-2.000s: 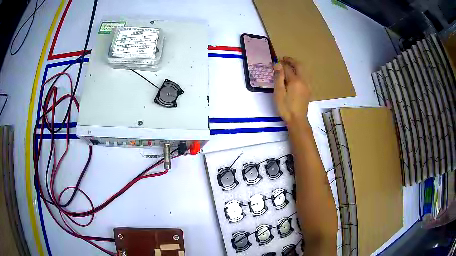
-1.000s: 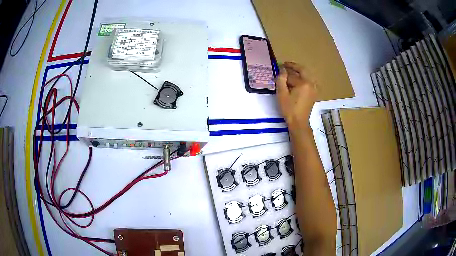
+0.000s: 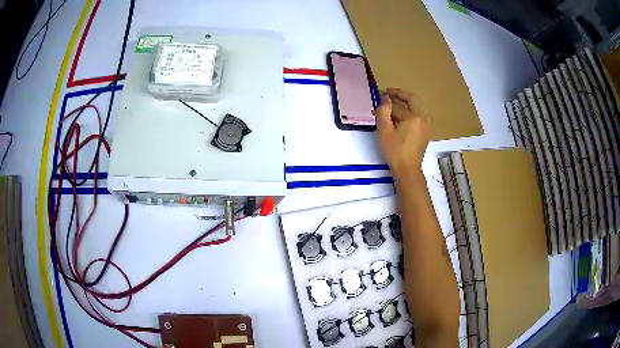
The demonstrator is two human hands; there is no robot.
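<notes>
A smartphone point(image 3: 354, 92) with a lit pinkish screen lies flat on the bench, right of the tester. My right hand point(image 3: 404, 132) is at the phone's right edge, fingers curled, with the thumb near the phone's side. I see nothing held in it; whether it touches the phone I cannot tell. My right forearm reaches up from the bottom and covers part of the foam tray point(image 3: 294, 255), which holds rows of small speakers point(image 3: 343, 239). My left hand is not in view.
The grey tester point(image 3: 156, 149) carries a clear plastic box point(image 3: 185, 68) and one sample unit point(image 3: 231, 133). Red and black test leads point(image 3: 146, 288) run to the test fixture point(image 3: 204, 332). A cardboard sheet point(image 3: 435, 75) lies beyond my hand. Stacked trays point(image 3: 567, 149) stand right.
The screen's lower area, which showed keyboard-like rows, is now mostly plain pink. My right hand has shifted slightly right and down from the first frame. The whole view has moved slightly.
</notes>
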